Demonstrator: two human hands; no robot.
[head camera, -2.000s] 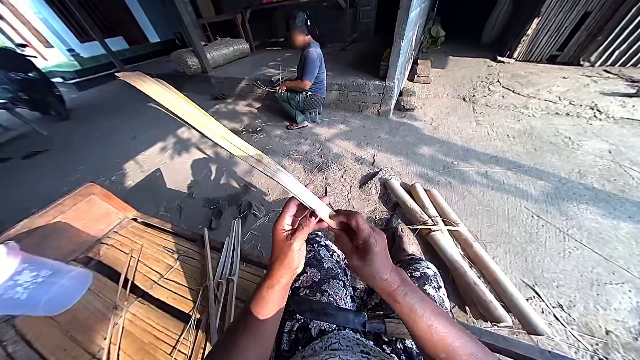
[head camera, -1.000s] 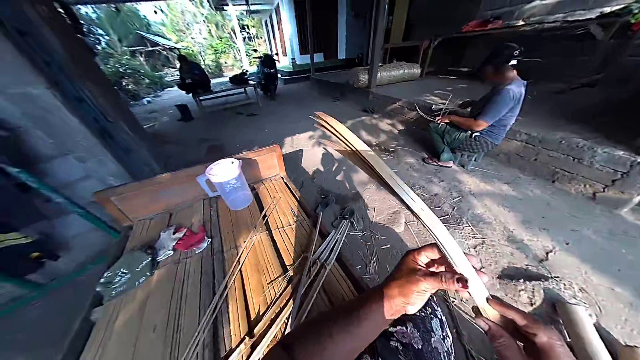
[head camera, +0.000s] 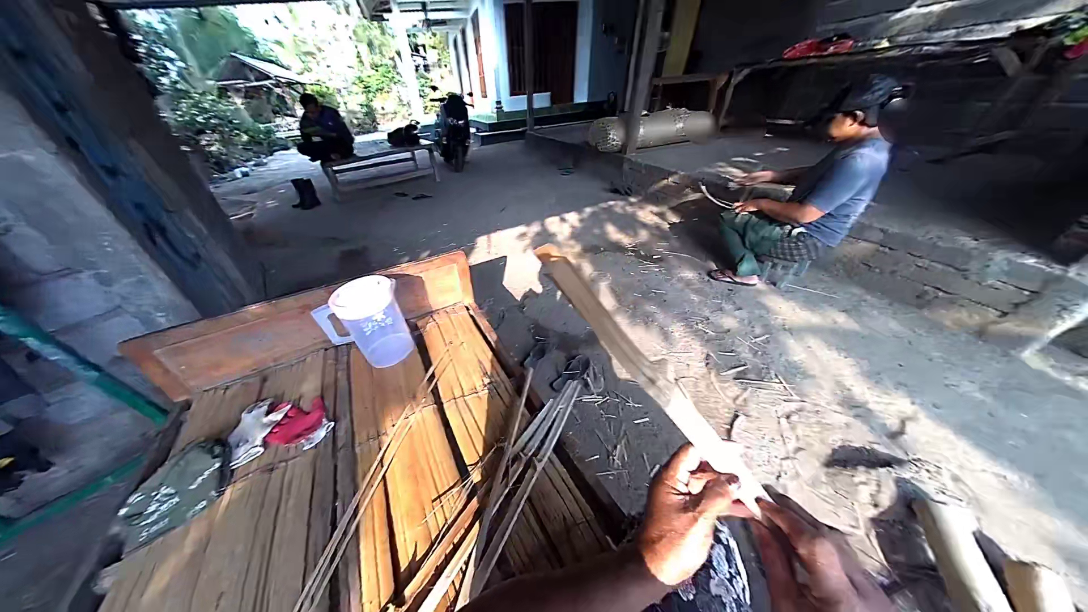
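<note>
A long, flat strip of split bamboo (head camera: 633, 353) slants up and away to the left from my hands. My left hand (head camera: 687, 510) pinches it near its lower end, thumb and fingers closed on it. Just to the right, my right hand (head camera: 812, 552) holds the very end of the strip; its lower part is cut off by the frame edge. Thin bamboo splints (head camera: 531, 463) lie in a loose bundle on the bamboo-slat bench (head camera: 289, 501), left of my hands.
A lidded plastic pitcher (head camera: 382, 331), a red and white cloth (head camera: 293, 423) and a dark green cloth (head camera: 178, 493) rest on the bench. Pale poles (head camera: 960, 552) lie at lower right. A person (head camera: 841, 187) sits at right, another (head camera: 325, 132) on a far bench.
The view has swung left, bringing the whole pitcher and the cloths into sight. Both hands have stayed on the strip's near end throughout.
</note>
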